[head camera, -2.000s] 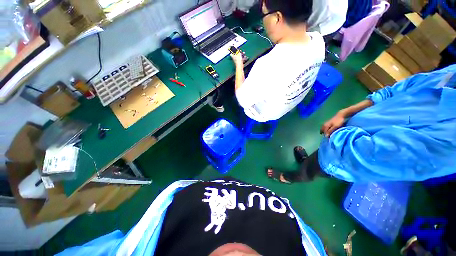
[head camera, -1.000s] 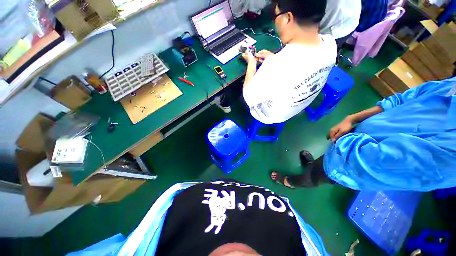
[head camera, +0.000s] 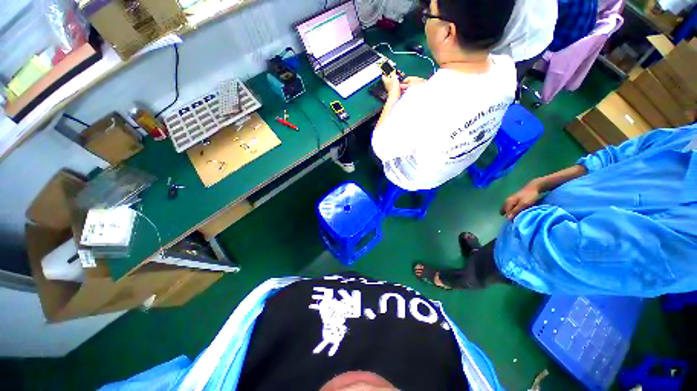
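Note:
Neither of my hands is in view; only my black shirt and open blue jacket show at the bottom. On the green bench in front of me lies a tan work board (head camera: 234, 151) with small parts scattered on it. A white gridded parts tray (head camera: 200, 126) lies behind it, with a small white gridded panel (head camera: 228, 98) on top. Red-handled pliers (head camera: 287, 123) and a small black and yellow meter (head camera: 338, 110) lie to the right. A seated person in a white T-shirt (head camera: 451, 126) holds a small dark and yellow device (head camera: 387, 69) by the open laptop (head camera: 338, 53).
A blue stool (head camera: 348, 214) stands before the bench. A person in blue (head camera: 596, 218) stands at the right, near a blue crate (head camera: 587, 332) on the floor. Cardboard boxes (head camera: 638, 103) stand at the upper right. A white labelled box (head camera: 108, 228) lies at the bench's left end.
The view has shifted, so the bench and stools appear farther right than two seconds ago. The seated person's hands have moved, and the device's dark and yellow face shows again.

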